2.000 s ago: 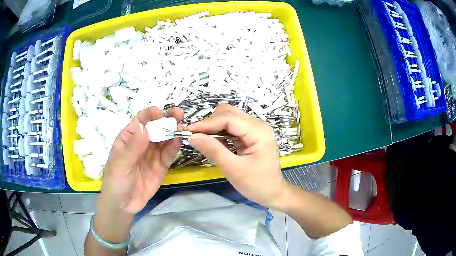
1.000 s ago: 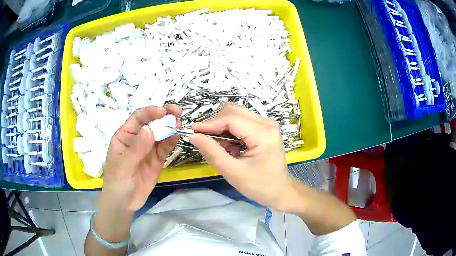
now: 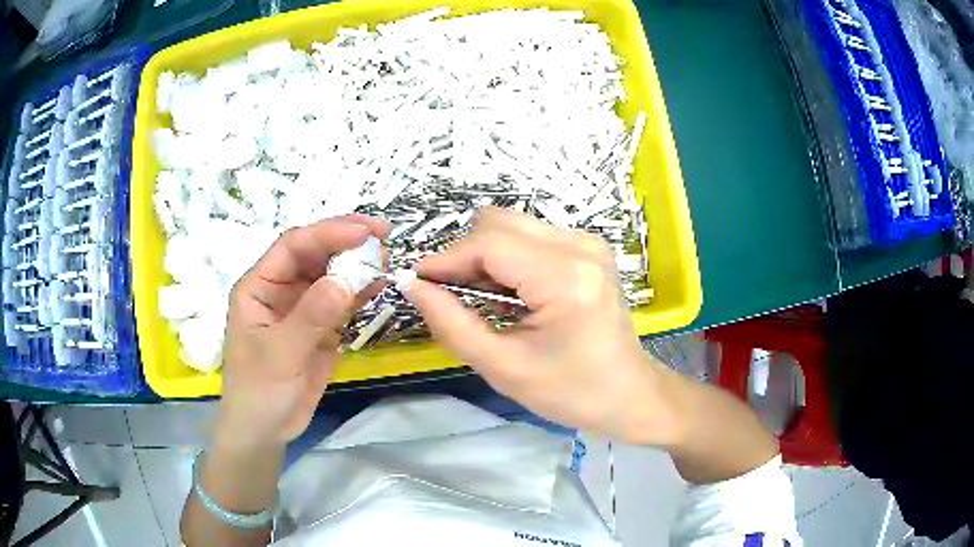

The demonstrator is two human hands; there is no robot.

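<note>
My left hand (image 3: 294, 321) holds a white plastic head (image 3: 358, 264) between thumb and fingers over the near edge of the yellow bin (image 3: 684, 235). My right hand (image 3: 555, 321) pinches a small white piece (image 3: 404, 280) at the head's right side, with a thin metal shaft (image 3: 481, 294) running back under the fingers. Whether the small piece is inside the head cannot be told. The bin holds white heads (image 3: 219, 128) at left, narrow white sleeves (image 3: 470, 96) at centre and right, and metal shafts (image 3: 427, 203) at the near right.
A filled tray (image 3: 64, 235) with rows of assembled pieces stands left of the bin. A blue tray stack (image 3: 908, 139) with a row of assembled pieces is at the right on the green bench (image 3: 737, 192). Below are a red stool (image 3: 785, 342) and a dark-clothed person (image 3: 908, 374).
The head in my left hand has turned and sits more covered by the fingers. My right hand has shifted slightly right, still pinching the small piece and shaft.
</note>
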